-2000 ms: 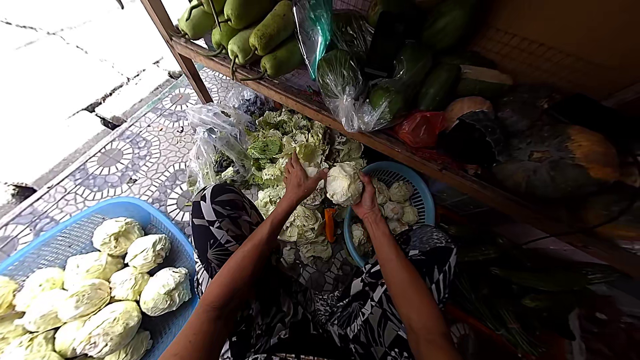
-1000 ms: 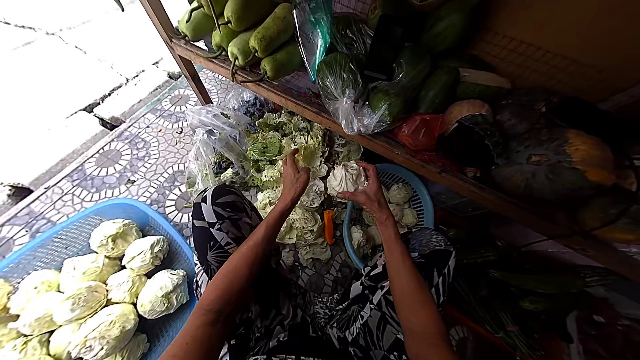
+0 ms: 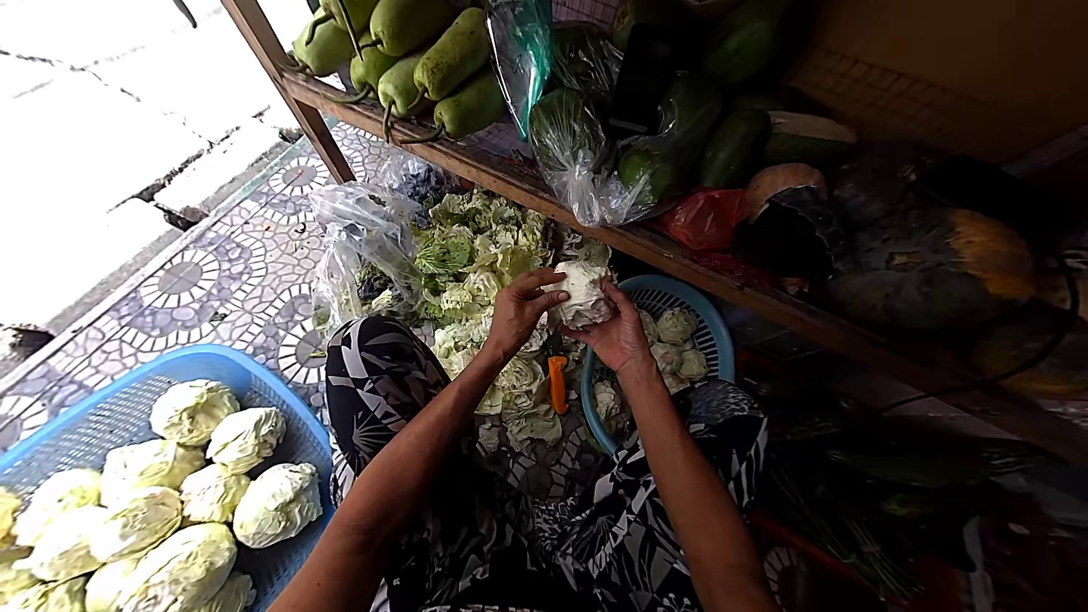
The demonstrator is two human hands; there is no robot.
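A pale, trimmed cabbage head is between my two hands. My right hand cups it from the right and below. On its left side, the thumb and fingers of my left hand touch its outer leaves. Below lies a heap of loose cabbage leaves on the floor, with an orange-handled tool on it, its working end hidden among the leaves. A round blue plastic basket with several small cabbage heads stands under and right of my right hand.
At lower left, a blue plastic basket holds several cabbages. Clear plastic bags lie beside the leaves. A wooden shelf crosses above, bearing green gourds, bagged green produce and pumpkins.
My left hand has moved from over the leaf heap to the cabbage head. My right hand still holds the head, now cupped from below rather than gripped from above as one second ago.
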